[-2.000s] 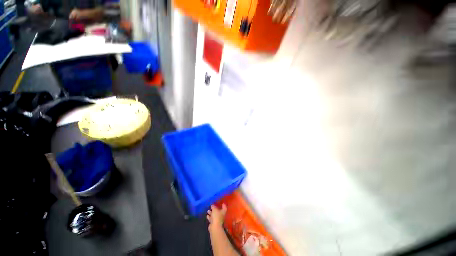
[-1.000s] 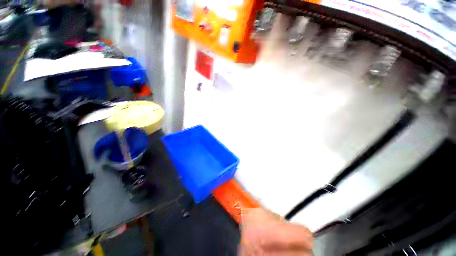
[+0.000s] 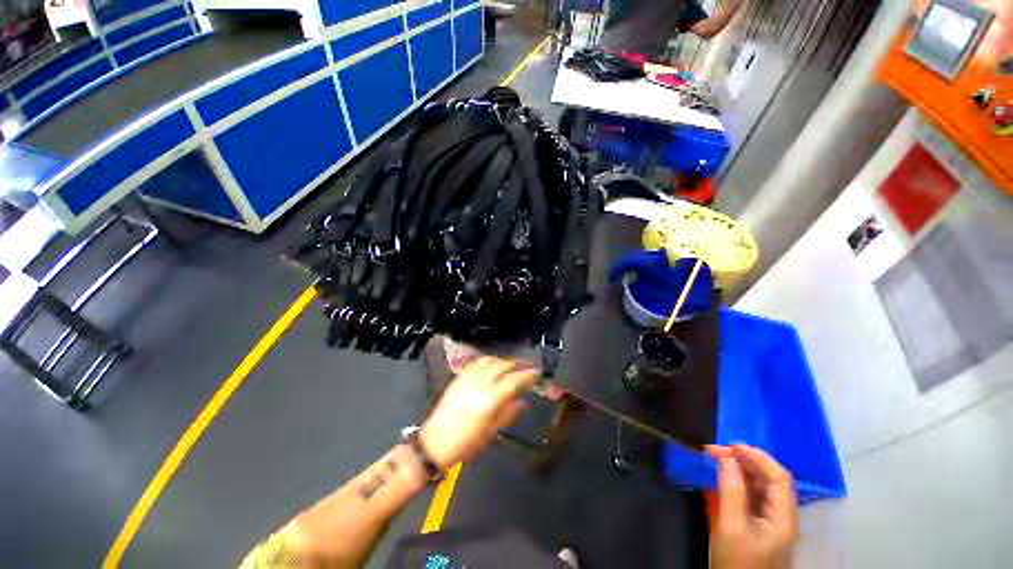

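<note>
A large pile of black straps [image 3: 478, 222] with many silver fittings lies on the dark side table [image 3: 594, 345]. My left hand [image 3: 478, 409] is at the table's front edge, just below the pile, its fingers together; I cannot tell whether they hold anything. My right hand [image 3: 755, 502] is low at the right, by the table's front right corner, thumb and finger close together. A thin line runs from it along the table edge; I cannot tell whether this is a held rod or just the edge.
A dark pot [image 3: 655, 361], a pale stick [image 3: 683, 295], a blue tub [image 3: 667, 291] and a speckled yellow disc [image 3: 702, 236] are on the table. A blue bin [image 3: 778, 389] stands right of it. A person [image 3: 644, 25] is behind the white table [image 3: 633, 98].
The view has swung left from the drying machine to the strap pile. The blurred hand near the orange ledge is no longer there; both my hands now show at the table's front edge.
</note>
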